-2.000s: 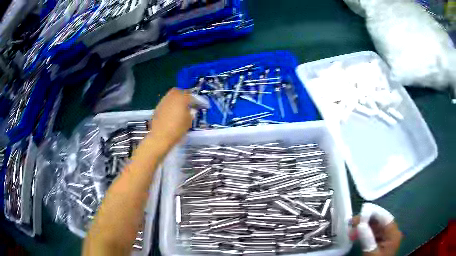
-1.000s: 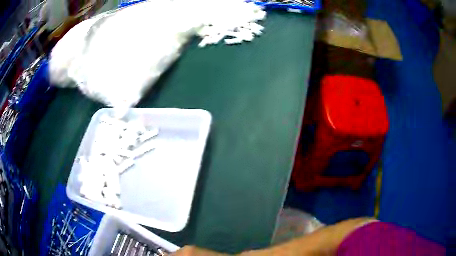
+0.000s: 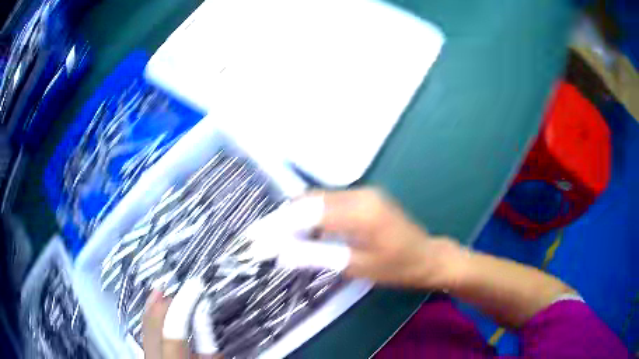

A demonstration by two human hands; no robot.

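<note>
The central tray [image 3: 91, 294] is full of silver cylinder units [image 3: 203, 210], blurred by motion. My right hand [image 3: 371, 235] reaches over its right part from the right, with white coverings on the fingers; blur hides whether it holds anything. My left hand [image 3: 172, 326] is at the bottom, over the tray's near left part, cut off by the lower edge. Its covered fingers point up, and I cannot tell if anything is in them.
The white parts tray [image 3: 392, 91] lies beyond the central tray, too bright to show its contents. The blue tray [image 3: 59, 168] with thin rods is at the left. Part of the left tray [image 3: 35, 280] shows at lower left. A red stool [image 3: 574, 140] stands right of the green table.
The view has swung back from the table's right side to the central tray. Both hands now show over it; one second ago only a forearm and part of a hand showed at the bottom.
</note>
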